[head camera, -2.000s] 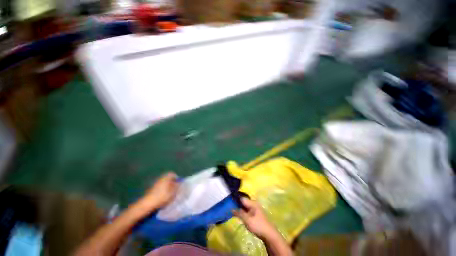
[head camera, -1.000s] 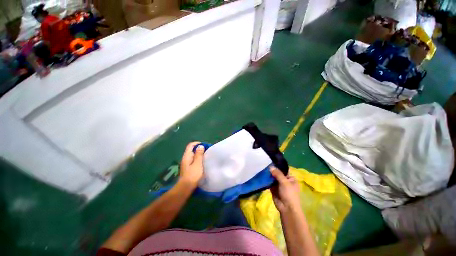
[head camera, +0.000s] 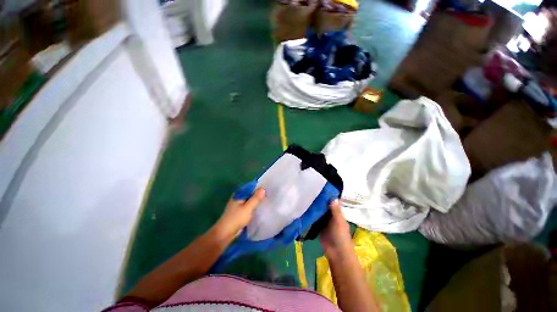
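A blue plush toy (head camera: 287, 195) with a white belly and a black section is held in front of my body, above the floor. The white belly faces up and the black section points away to the upper right. My left hand (head camera: 241, 212) grips its blue left edge with the thumb on top. My right hand (head camera: 335, 226) grips the right side near the black part, its fingers hidden under the toy. A crumpled yellow bag (head camera: 382, 268) lies below and behind my right forearm.
A white low wall (head camera: 79, 177) runs along the left. A white sack (head camera: 314, 91) of dark blue pieces stands ahead on the green floor beside a yellow line (head camera: 282, 125). A large white sack (head camera: 403, 170), a greyish sack (head camera: 501, 204) and cartons (head camera: 513, 131) are at the right.
The view has turned right, so the wall and sacks have shifted left and more cartons show. Both hands still hold the toy, white belly up.
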